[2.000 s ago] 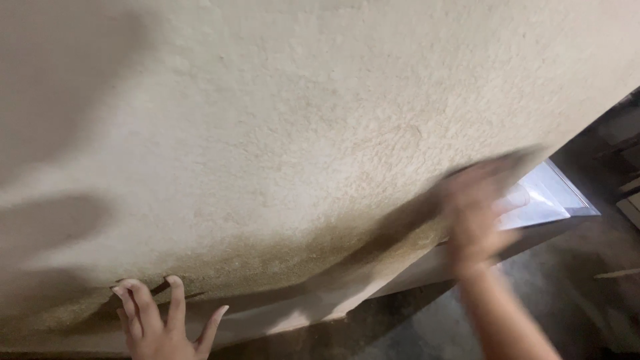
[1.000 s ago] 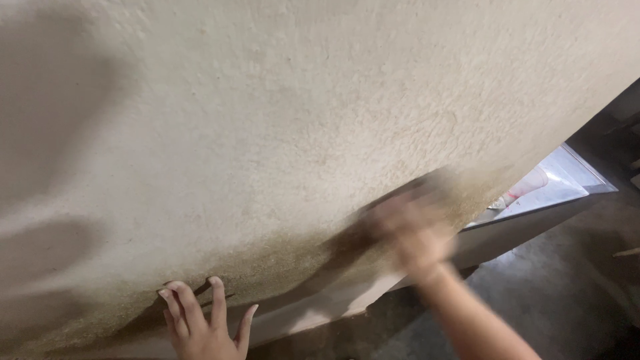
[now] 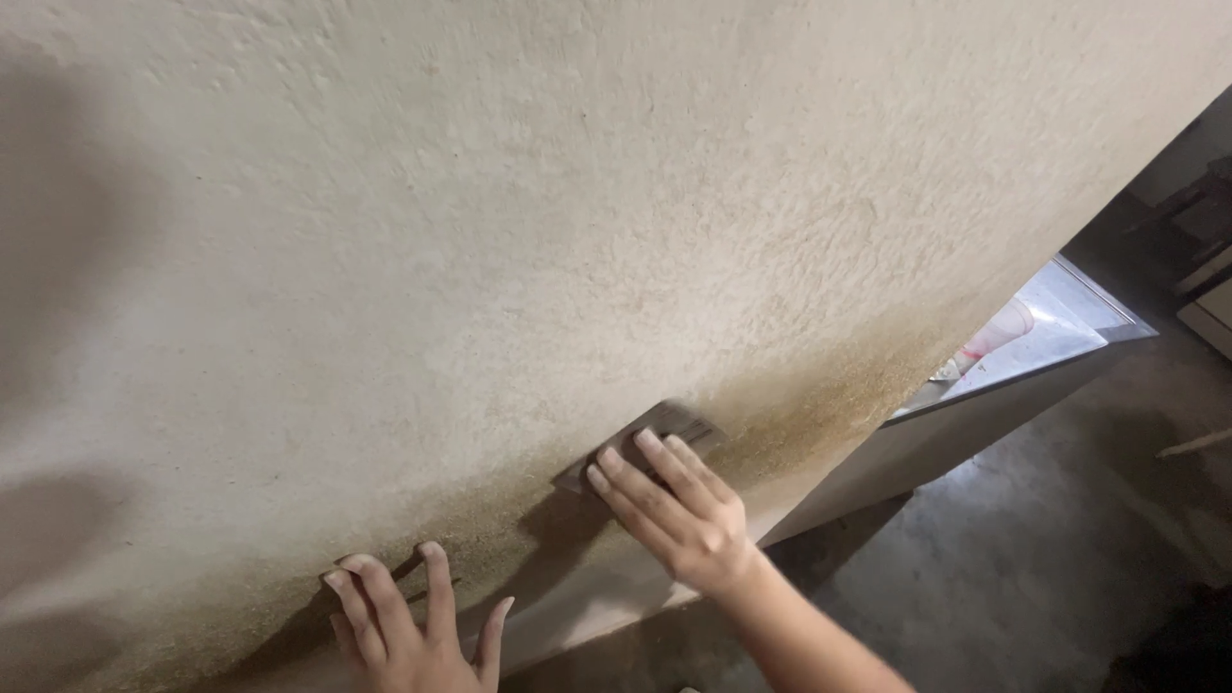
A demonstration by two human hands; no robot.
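Note:
A pale, rough plastered surface [image 3: 500, 289] fills most of the head view, with a brownish, grainy band along its lower part. My right hand [image 3: 679, 510] presses a thin, dark, flat piece [image 3: 664, 419] against this band, fingers spread over it; its material cannot be told. Lower and to the left, my left hand [image 3: 414, 616] touches the same band with its fingers apart, holding nothing.
Beyond the slanting right edge of the surface is a shiny metal-like top [image 3: 1059, 332] with a translucent pinkish plastic item [image 3: 1001, 327] on it. A grey floor [image 3: 991, 568] shows below. Dark furniture-like shapes stand at the far right.
My right hand has moved left along the brownish band with the flat piece, away from the surface's right edge. My left hand still rests against the surface. The view has shifted somewhat.

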